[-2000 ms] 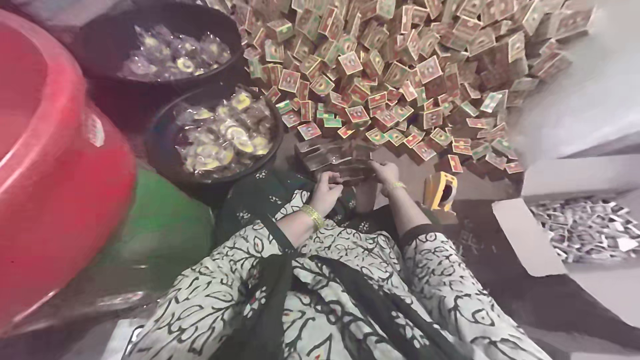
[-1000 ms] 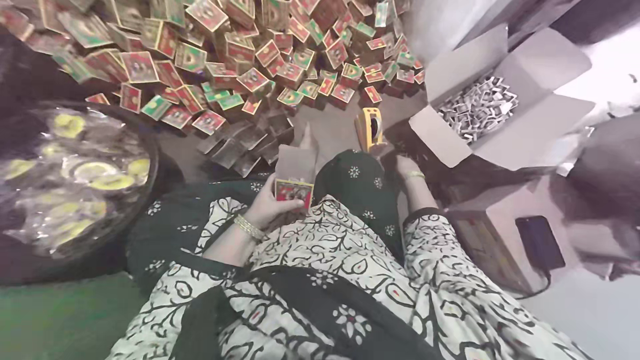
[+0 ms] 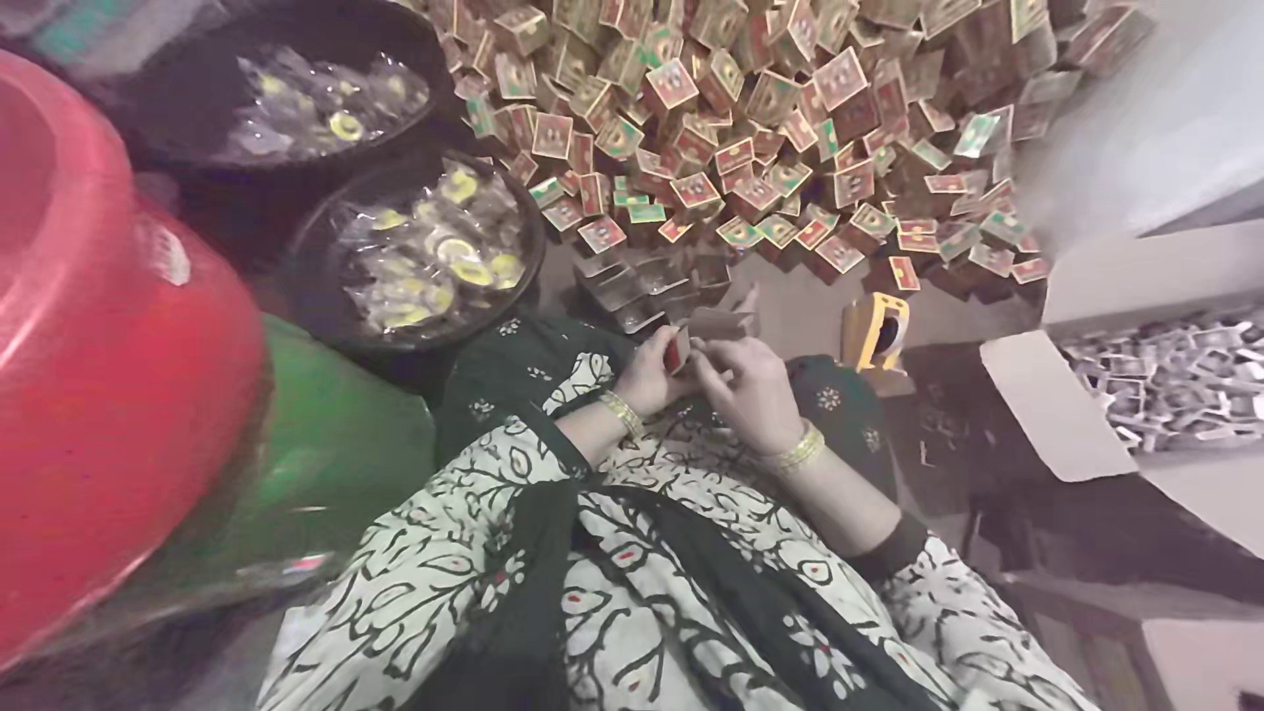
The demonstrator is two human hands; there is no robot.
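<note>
My left hand [image 3: 652,380] holds a small red printed cardboard box [image 3: 677,352] above my lap, its flap standing up. My right hand [image 3: 752,390] is at the box's right side, fingertips bent against its edge; whether something small is between them I cannot tell. Just beyond my hands lie several dark open trays or boxes [image 3: 642,291]. A large heap of small red and green printed boxes [image 3: 755,188] spreads behind them. To the left, a black tub [image 3: 538,257] holds clear packets with yellow round pieces.
Another black tub [image 3: 296,158] with similar packets stands at the back left. A red plastic container [image 3: 197,346] and a green one [image 3: 346,425] are at the left. A yellow tape dispenser [image 3: 879,336] sits right of my hands. An open carton [image 3: 1066,415] holds many small pale pieces.
My right hand has come from beside my right knee to the small box, which my left hand held one second ago. The view has swung left.
</note>
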